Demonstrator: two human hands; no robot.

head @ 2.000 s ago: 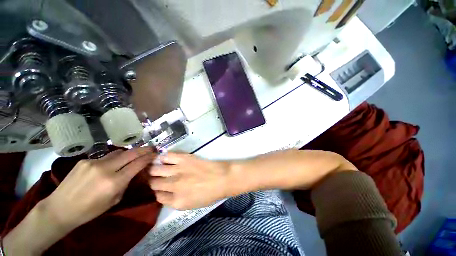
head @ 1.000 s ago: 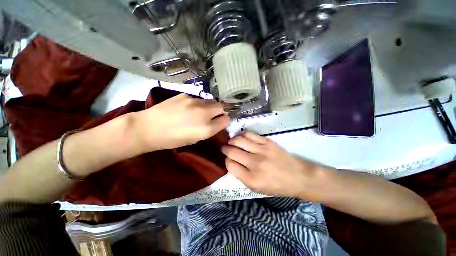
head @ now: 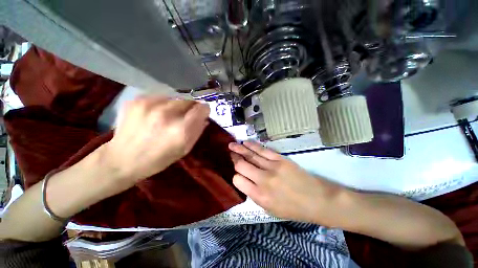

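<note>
The rust-brown cloth (head: pixel 183 188) lies left of and in front of the needle area, on the white machine table. My left hand (head: pixel 157 136) is blurred, with its fingers curled onto the cloth near its far edge. My right hand (head: pixel 278 183) holds the cloth's right edge at its fingertips, just below the shiny needle plate (head: pixel 223 111); its thumb is hidden. The sewing machine head (head: pixel 120 47) fills the top. Two cream ribbed tension knobs (head: pixel 289 110) hang in front and partly hide the presser foot area.
A dark purple smartphone (head: pixel 385 120) lies flat behind the knobs at right. Black thread snips (head: pixel 468 137) lie at the right rim. A printed scale (head: pixel 251 216) runs along the table's front edge. More rust-brown cloth (head: pixel 456 201) hangs at lower right. Stacked material (head: pixel 112 245) shows below the table at left.
The view has swung left and come closer to the needle area. My left hand has moved left, away from the needle area, baring the needle plate. My right hand stays by the cloth edge.
</note>
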